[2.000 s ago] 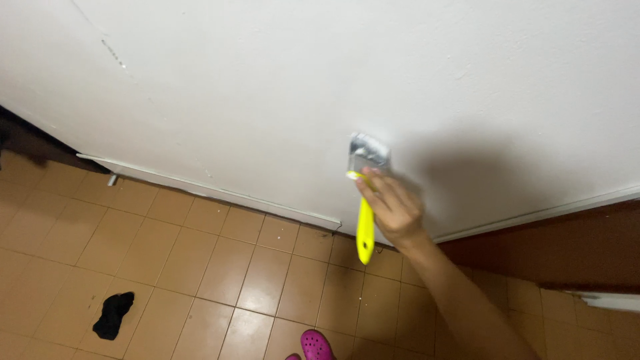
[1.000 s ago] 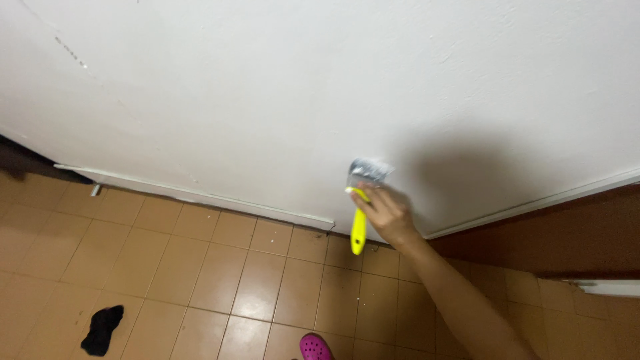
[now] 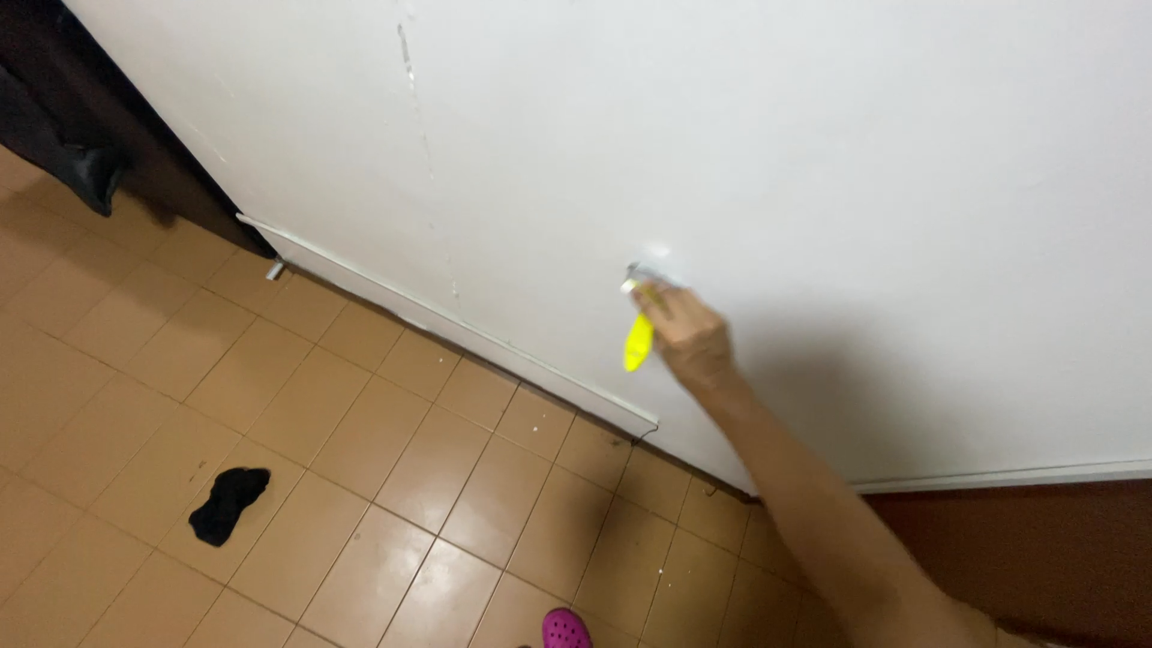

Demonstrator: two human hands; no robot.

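My right hand (image 3: 691, 337) grips a paintbrush (image 3: 638, 344) with a bright yellow handle, its handle end pointing down. The brush head is at the white wall (image 3: 558, 144), mostly behind my fingers and blurred. A small shiny wet-looking patch shows on the wall just above it. Cracks or chipped marks run down the wall further left. My left hand is not in view.
A white baseboard (image 3: 468, 337) runs along the wall's foot above brown floor tiles (image 3: 333, 423). A black cloth item (image 3: 229, 506) lies on the floor. A pink perforated clog (image 3: 565, 628) shows at the bottom edge. Dark fabric (image 3: 85, 175) hangs at the upper left.
The view has turned and shifted noticeably. My right hand stays on the yellow brush at the wall; the brush head, plain earlier, is now largely hidden by my fingers.
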